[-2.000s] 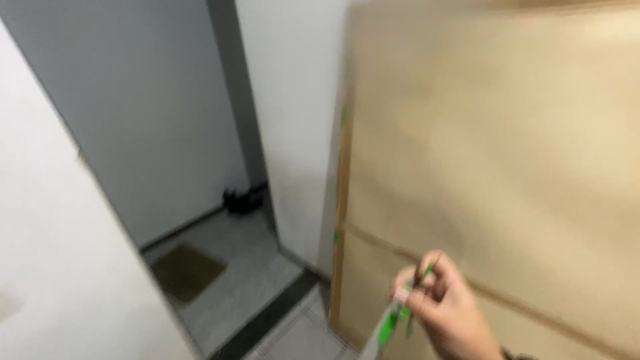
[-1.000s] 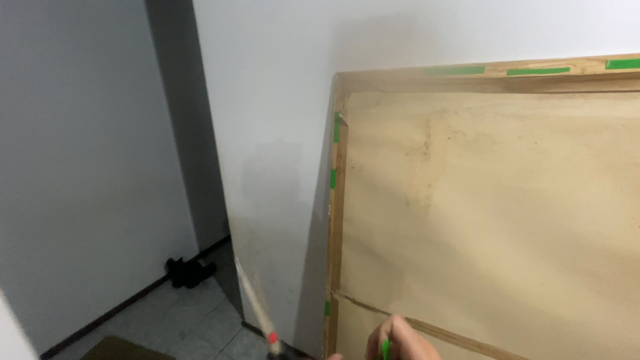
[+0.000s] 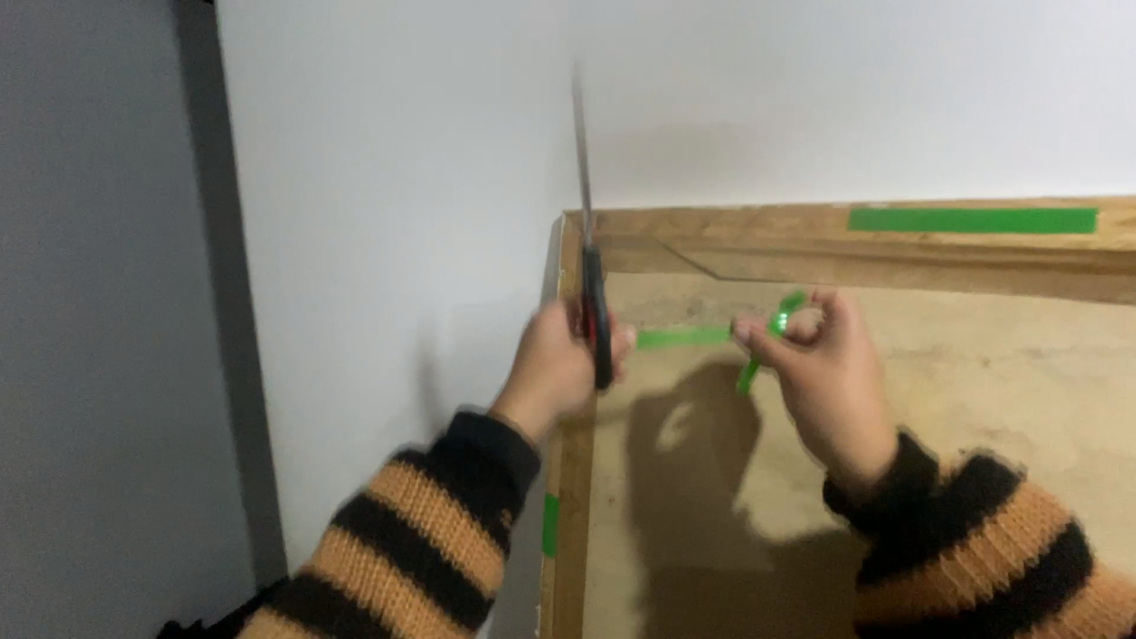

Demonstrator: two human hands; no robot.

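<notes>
My left hand (image 3: 559,359) holds black-handled scissors (image 3: 596,311), whose blurred blades point upward, and pinches one end of a piece of green tape (image 3: 683,337). The tape stretches across to my right hand (image 3: 821,382), which grips it between thumb and fingers; more green tape curls around those fingers and hangs below the thumb. Both hands are in front of the upper left corner of a wooden frame (image 3: 745,222) with a pale panel (image 3: 994,382). A green tape strip (image 3: 972,220) lies on the frame's top bar, and a shorter green piece (image 3: 550,525) is on its left bar.
A white wall (image 3: 399,195) stands behind and left of the frame. Farther left is an opening with a grey wall (image 3: 98,311) beyond it. A dark object shows low at the left. The shadow of my hands falls on the panel.
The view has moved in close to the frame's upper left corner. Both hands are now up in full view, with tape stretched between them; a second ago they were at the bottom edge.
</notes>
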